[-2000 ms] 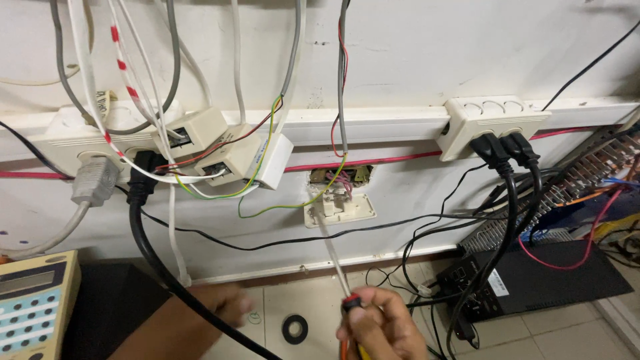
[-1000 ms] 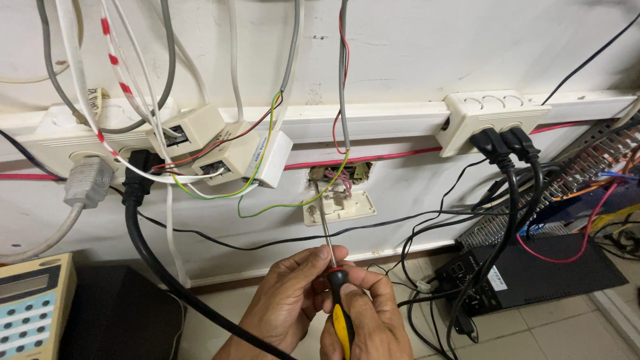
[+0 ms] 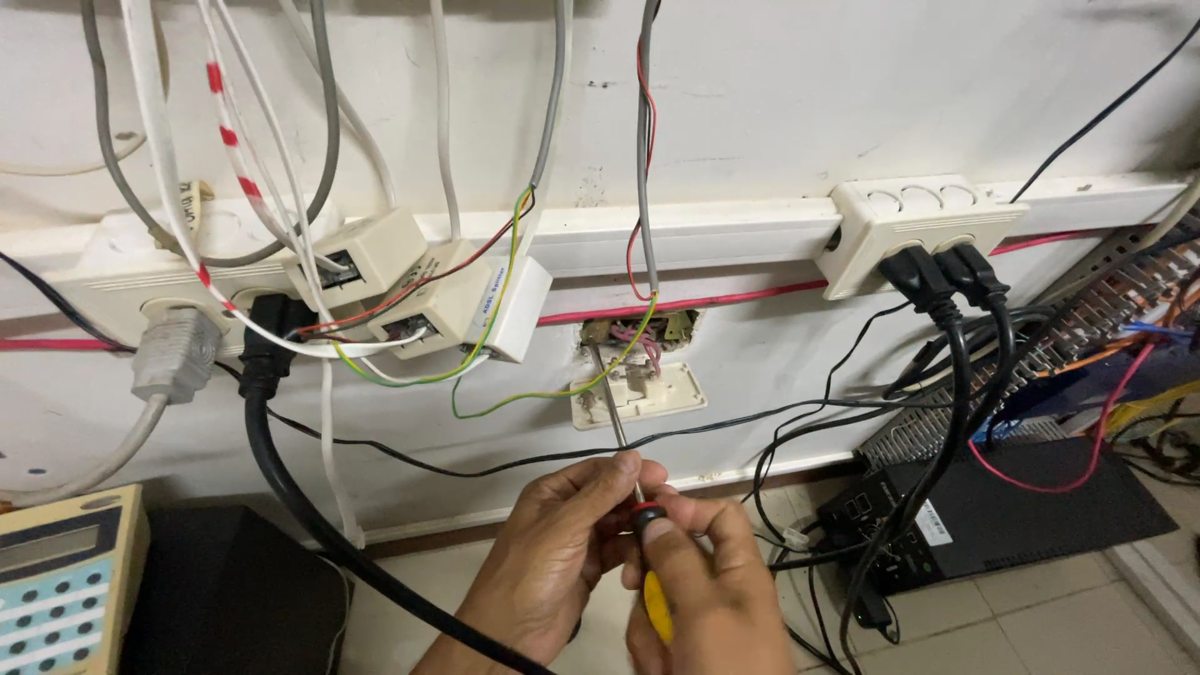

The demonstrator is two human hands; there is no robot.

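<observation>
My right hand (image 3: 703, 581) is closed around the yellow, black and red handle of a screwdriver (image 3: 614, 412). At its shaft, just above the handle, the thumb and fingers of my left hand (image 3: 562, 534) pinch the metal. The shaft slants up to the left edge of a recessed wall box (image 3: 647, 333) with pink wires inside; whether the tip sits on a screw I cannot tell. A cream socket faceplate (image 3: 680, 394) hangs below the opening, behind the shaft. A green-yellow wire (image 3: 562, 392) loops across in front of the box.
Left of the box are ADSL splitter boxes (image 3: 511, 309) and a socket with a black plug (image 3: 272, 347). Its thick black cable (image 3: 375, 591) passes before my left forearm. A twin-plug socket (image 3: 928, 234) is at right, above a black device (image 3: 1022, 506). A keypad device (image 3: 66, 581) stands lower left.
My left hand has come from the lower left to the screwdriver shaft, where it was apart two seconds ago. My right hand keeps hold of the handle.
</observation>
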